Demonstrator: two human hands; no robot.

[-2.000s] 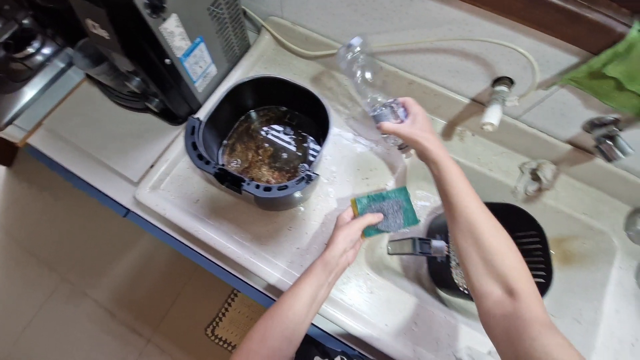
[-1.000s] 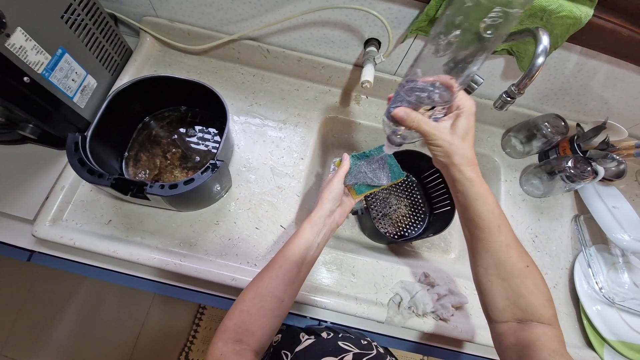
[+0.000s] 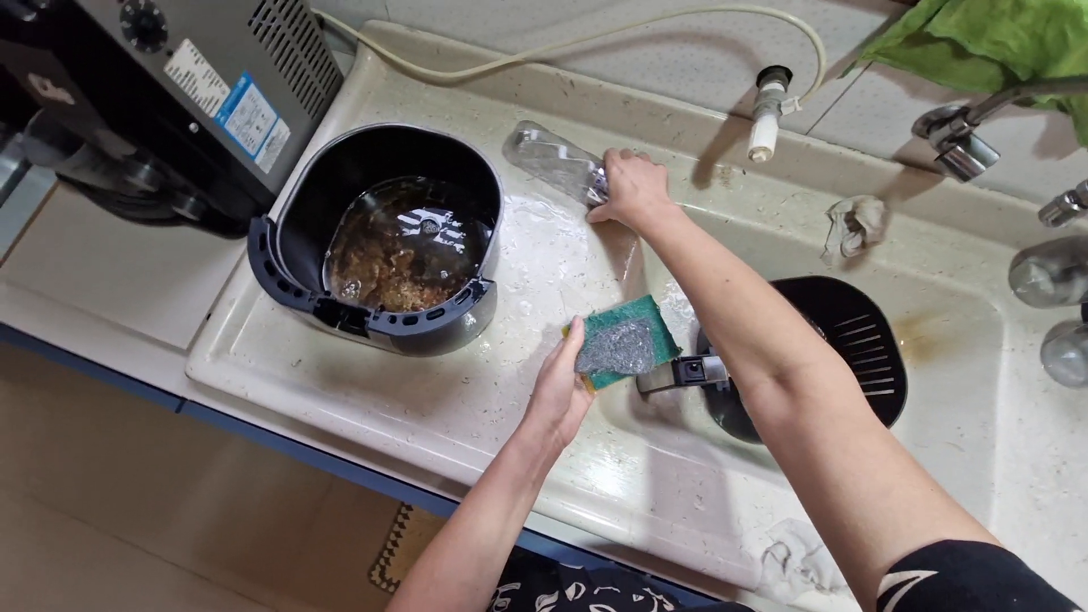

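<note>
My left hand [image 3: 565, 382] holds a green scouring sponge [image 3: 665, 336] with a pad of grey steel wool [image 3: 620, 348] on its face. My right hand [image 3: 633, 189] grips one end of a clear plastic bottle [image 3: 548, 157], which lies on its side on the drainboard near the back edge. Left of both hands stands a black air fryer drawer [image 3: 387, 331] holding brownish liquid [image 3: 416, 238] with food bits. In the sink basin sits a black slotted air fryer basket [image 3: 858, 340], its handle [image 3: 680, 374] pointing left; my right forearm hides part of it.
A grey and black appliance [image 3: 255, 102] stands at the back left. A wall tap with a white nozzle [image 3: 763, 136], a cream hose [image 3: 544, 53] and a chrome faucet [image 3: 965, 149] are at the back. Crumpled cloths [image 3: 852, 225] and glass jars [image 3: 1050, 272] lie to the right.
A second ago my right hand held the bottle raised above the sink; now the bottle lies on the drainboard behind the sponge. The view has swung left.
</note>
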